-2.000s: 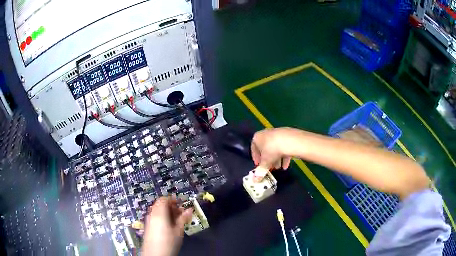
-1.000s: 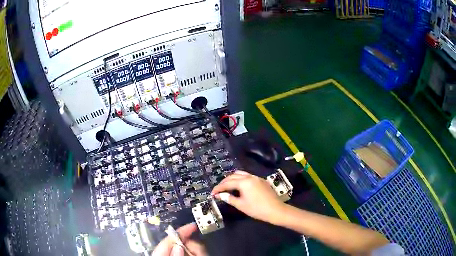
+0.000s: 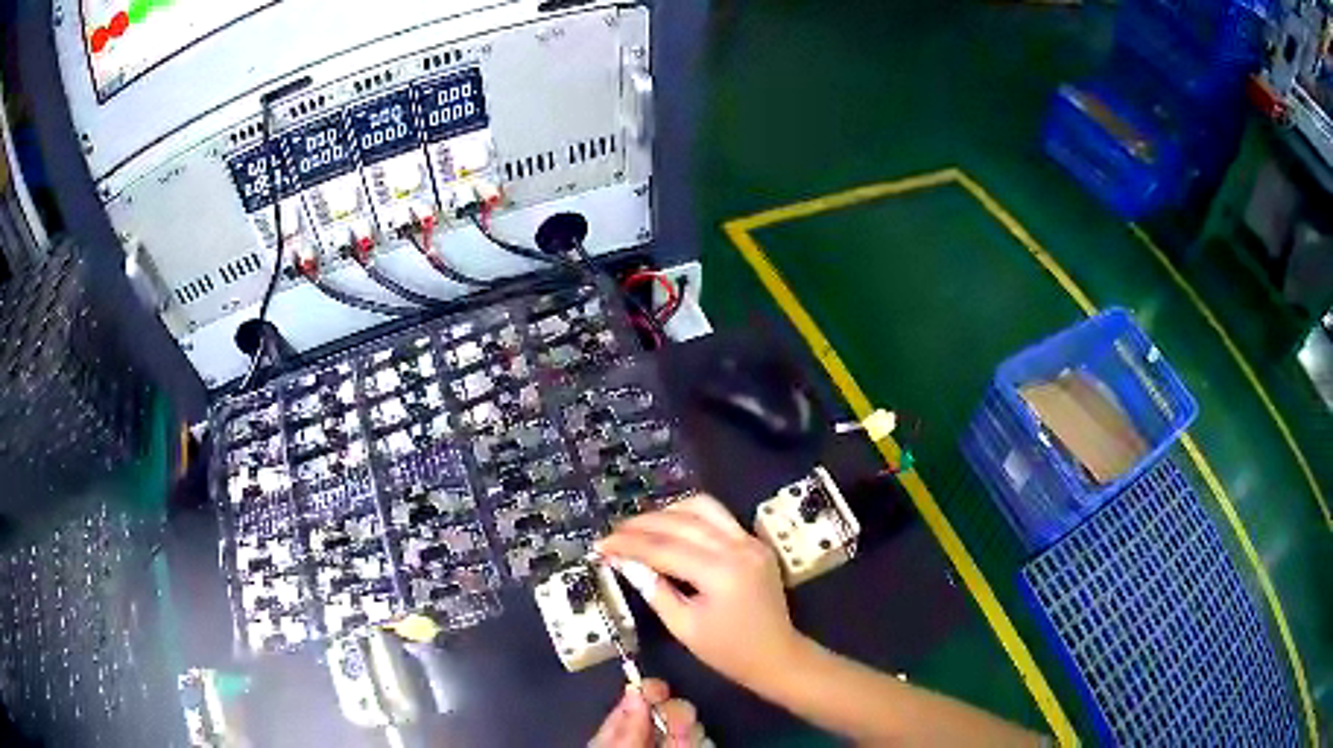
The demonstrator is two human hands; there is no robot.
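My right hand (image 3: 716, 592) is bent over a cream-white test fixture (image 3: 578, 631), its fingertips at the upper right edge. A small dark assembly shows on top of this fixture. My left hand (image 3: 646, 719), cut off by the bottom edge, pinches a thin white test cable plug (image 3: 632, 669) at the fixture's near side. Whether the plug is seated cannot be told. A second fixture (image 3: 797, 544) with a dark piece on it stands to the right. A third, glare-washed fixture (image 3: 361, 684) stands to the left, with a yellow piece (image 3: 415, 628) beside it.
A blister tray (image 3: 504, 504) with rows of small assemblies lies before the rack tester (image 3: 563, 161). A black mouse (image 3: 753, 398) and a yellowish connector (image 3: 877, 425) are at the right. A blue crate (image 3: 1023, 482) stands on the floor. Another pale fixture (image 3: 202, 709) is far left.
The right hand has moved from the right fixture to the middle one. The left hand has come to its near side with a plug. The yellowish connector now lies beyond the right fixture. The view has shifted.
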